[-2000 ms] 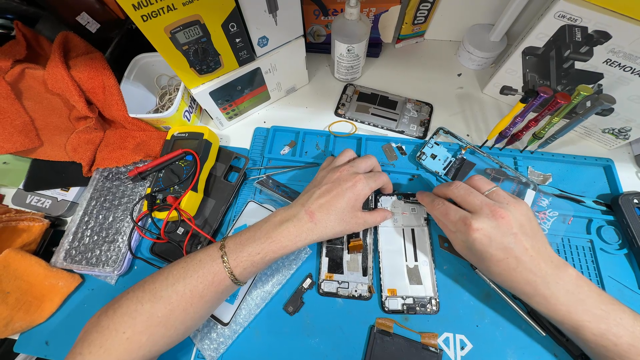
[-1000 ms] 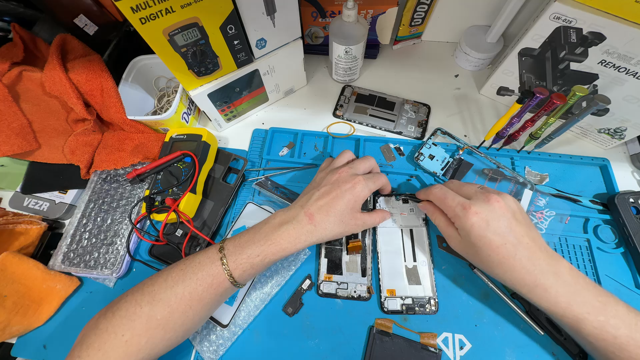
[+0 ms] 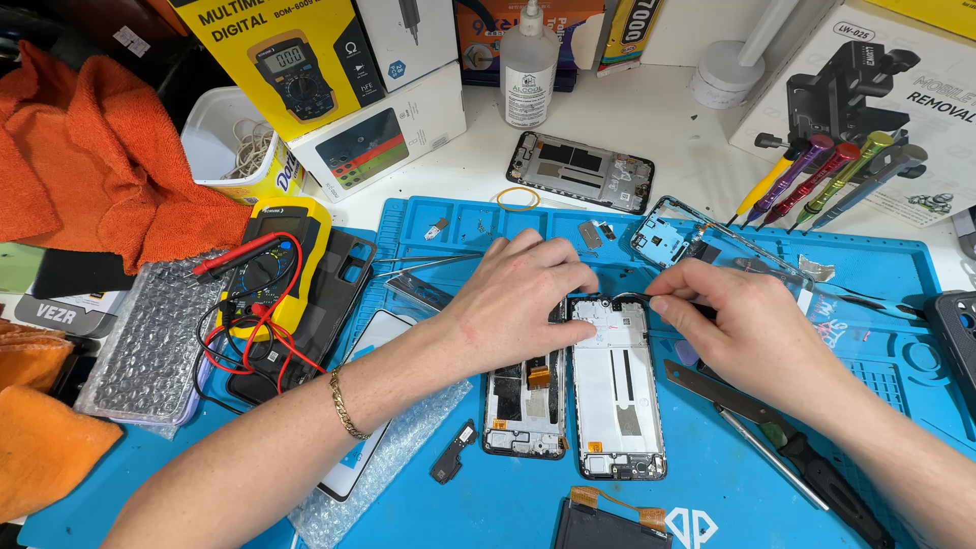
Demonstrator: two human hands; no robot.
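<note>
An opened smartphone frame with a pale metal plate lies on the blue silicone repair mat. My left hand rests on its upper left edge, thumb on the plate and fingers curled at the top. My right hand pinches the end of a thin dark strip or cable at the top right corner; what exactly it is cannot be told. Close beside on the left is a second opened phone frame with an orange flex connector, its top hidden under my left hand. Below lies a black phone battery.
Right of the phones lie a black-handled knife and a metal rod. A phone speaker module is at the lower left. Behind stand an alcohol bottle and several screwdrivers. A yellow multimeter sits left.
My right hand has drawn slightly right and up from the phone's top corner, fingertips still pinched. My left hand stays on the phone's upper left edge.
</note>
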